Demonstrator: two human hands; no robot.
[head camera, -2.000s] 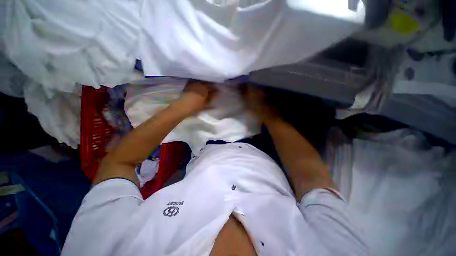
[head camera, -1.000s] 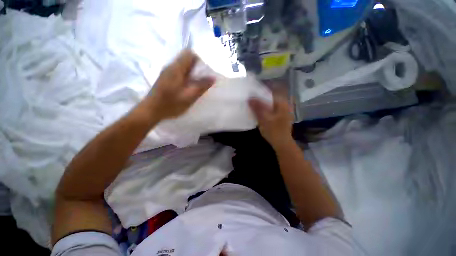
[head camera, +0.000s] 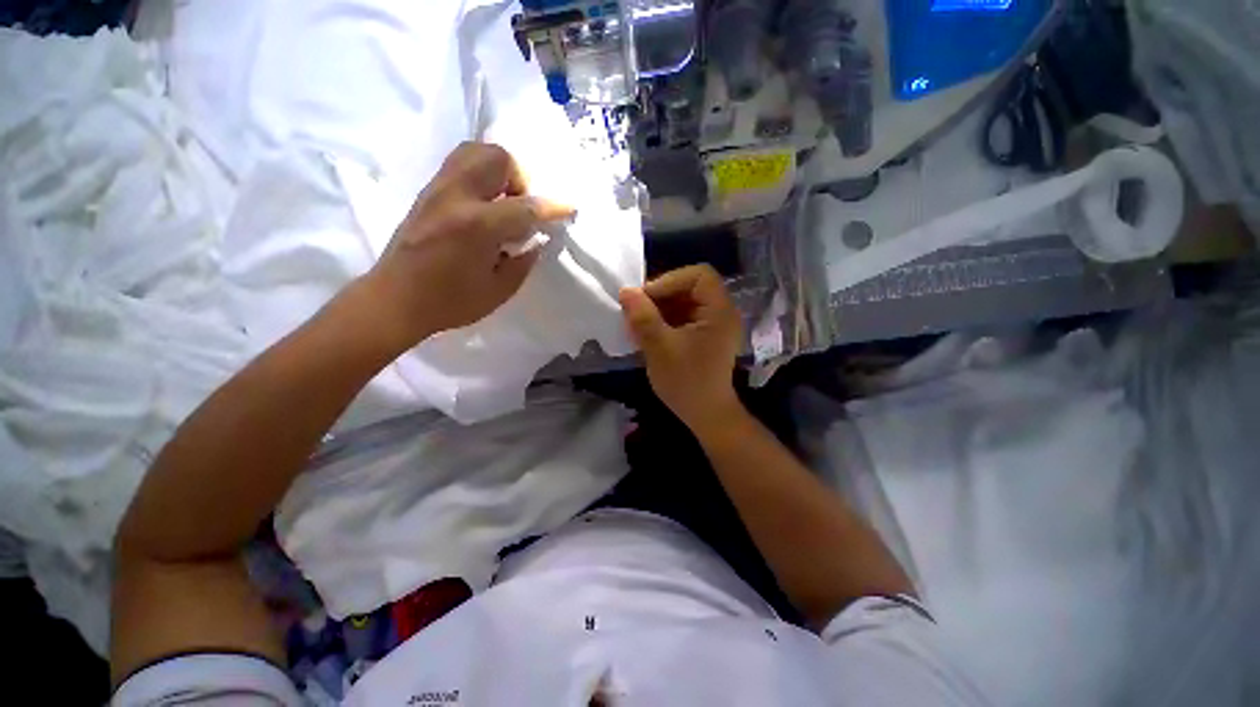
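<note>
A white garment piece (head camera: 587, 283) lies at the front left of the sewing machine (head camera: 753, 124), with its upper part by the brightly lit needle area (head camera: 597, 111). My left hand (head camera: 463, 242) pinches a fold of the cloth between thumb and fingers. My right hand (head camera: 688, 339) pinches the cloth's right edge between thumb and fingertip, just below the machine head. Glare hides the detail of the cloth near the needle.
A white garment pile (head camera: 104, 276) fills the left. A tape roll (head camera: 1126, 205) with its tail lies on the table at right, dark scissors (head camera: 1023, 124) behind it. White pieces (head camera: 995, 511) hang below right. More white cloth (head camera: 456, 497) lies near my lap.
The view has risen from the lap to the machine. Over the last second, my right hand has moved left and lower along the cloth, and the cloth between my hands has come down flatter.
</note>
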